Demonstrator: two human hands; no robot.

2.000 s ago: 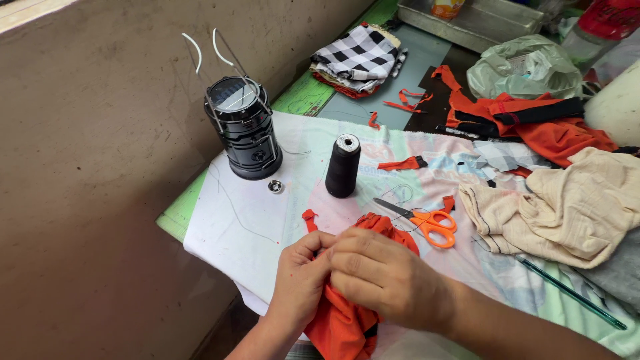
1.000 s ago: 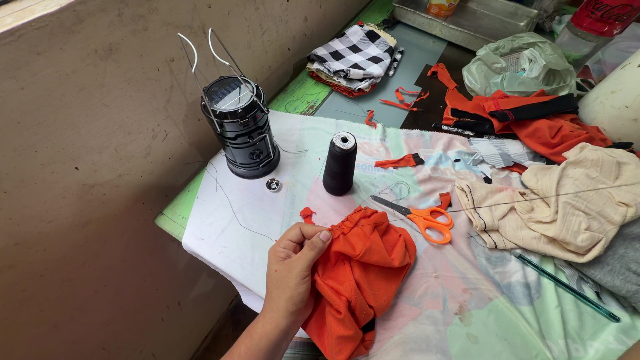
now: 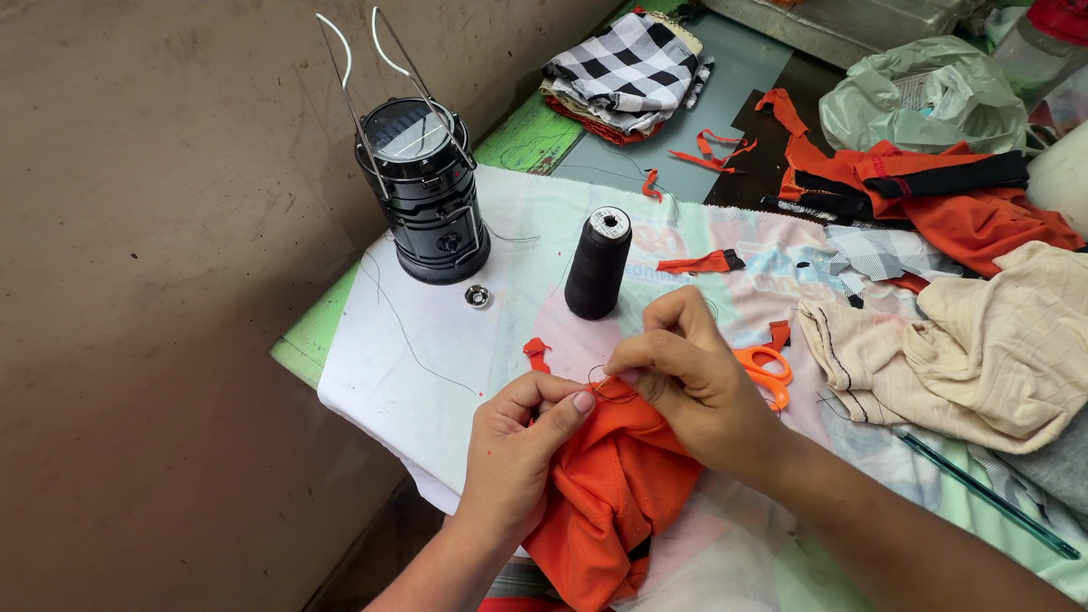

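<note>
My left hand [image 3: 531, 438] pinches the gathered top edge of an orange-red fabric piece [image 3: 625, 493], which hangs down over the table's near edge. At that same edge my right hand [image 3: 697, 382] has thumb and forefinger pinched together beside a loop of dark thread; a needle between them is too small to make out. Behind the hands a cone of black thread [image 3: 597, 265] stands upright. Orange-handled scissors [image 3: 769, 374] lie partly hidden behind my right hand. A small metal bobbin [image 3: 477, 296] rests near the foot of a black camping lantern [image 3: 433, 191].
A wall [image 3: 170, 255] borders the left side. Folded checkered cloth [image 3: 629, 72] lies at the back, orange scraps [image 3: 952, 183] and a plastic bag [image 3: 922, 98] at the back right. Cream fabric [image 3: 960, 357] and a green pen-like stick [image 3: 990, 493] are on the right.
My right hand, out of view one second ago, is back at the fabric's gathered edge. My left hand has kept its hold on the fabric throughout.
</note>
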